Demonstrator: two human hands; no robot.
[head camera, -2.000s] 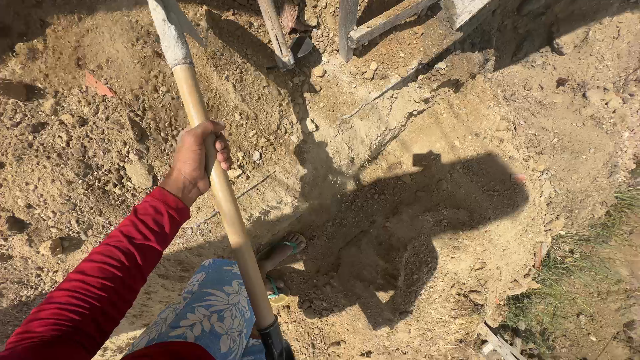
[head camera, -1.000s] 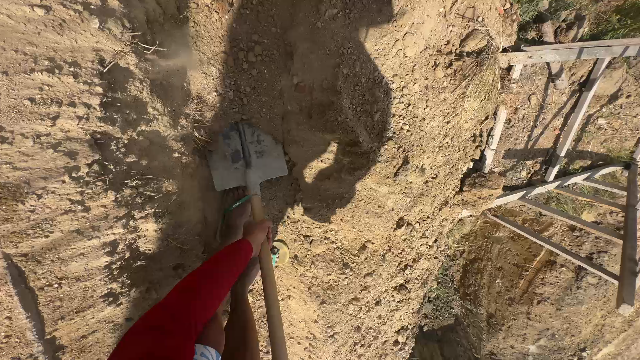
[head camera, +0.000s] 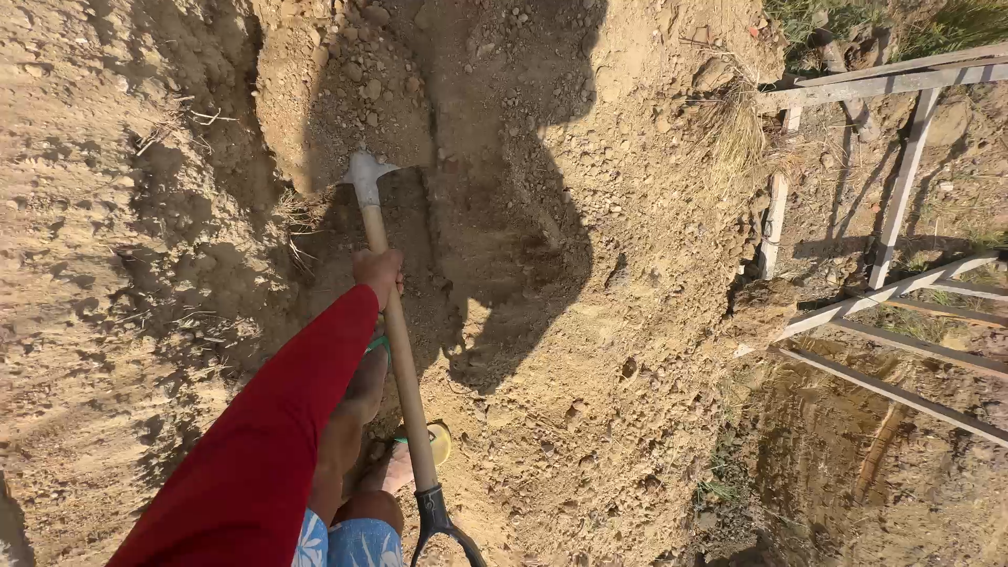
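Observation:
My left hand, in a red sleeve, is closed around the lower wooden shaft of a shovel. Beyond the hand, the grey metal socket and shoulders of the shovel's blade show against loose, stony soil; the rest of the blade is hidden in it. The black yoke of the handle reaches the bottom edge, where its grip is cut off. My right hand is out of view. Both my feet, in sandals, stand beside the shaft.
An earth bank with dry roots rises at the left. Rough sloping soil lies right of the trench floor. Farther right are a wooden frame, slanting wooden bars, dry grass and a deeper dug area.
The shovel blade lay exposed by my feet one second ago; now it is farther forward, mostly hidden in loose soil. My left hand has moved forward with the shaft. The view swung strongly after the first frame.

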